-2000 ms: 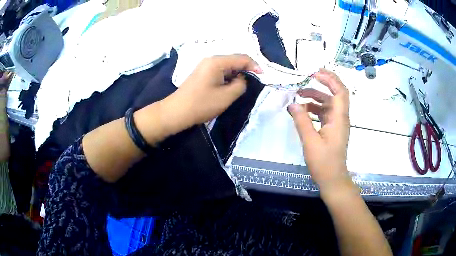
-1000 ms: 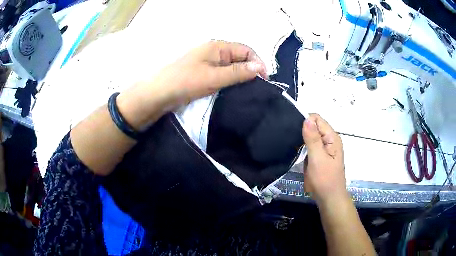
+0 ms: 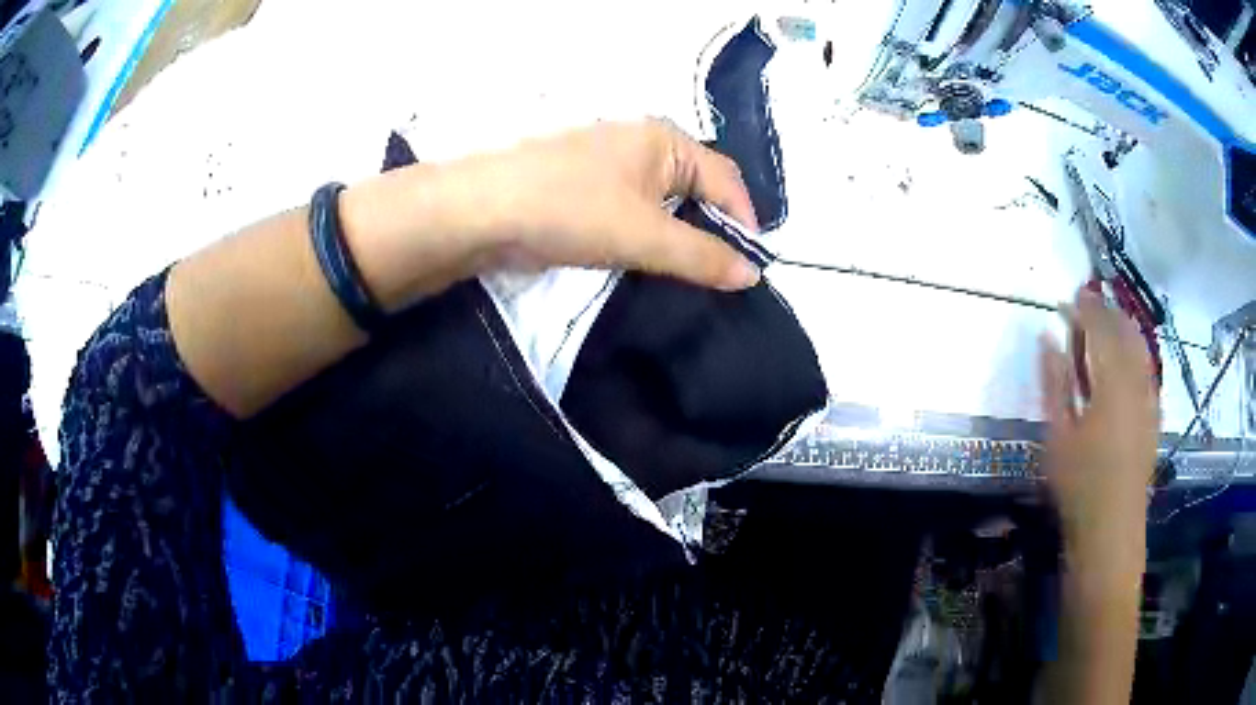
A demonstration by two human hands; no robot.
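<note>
My left hand (image 3: 606, 207) pinches the raw edge of the dark garment (image 3: 413, 427) between thumb and fingers. A rounded dark piece (image 3: 703, 358) with a pale stitched edge hangs below it, over the table's front edge. White padding (image 3: 317, 83) spreads behind and beneath my left arm. My right hand (image 3: 1102, 372) is off the cloth, blurred, at the red handles of the scissors (image 3: 1098, 237). It covers most of the handles, so whether it grips them is unclear.
The white sewing machine (image 3: 1116, 83) with blue stripe stands at the upper right. A narrow dark strip (image 3: 744, 117) lies behind my left fingers. A tape measure strip (image 3: 882, 455) runs along the table's front edge. A blue crate (image 3: 276, 585) is below at the left.
My right hand has let go of the garment edge and moved right to the scissors. My left hand still pinches the cloth. The view has shifted, so the machine appears higher and further left.
</note>
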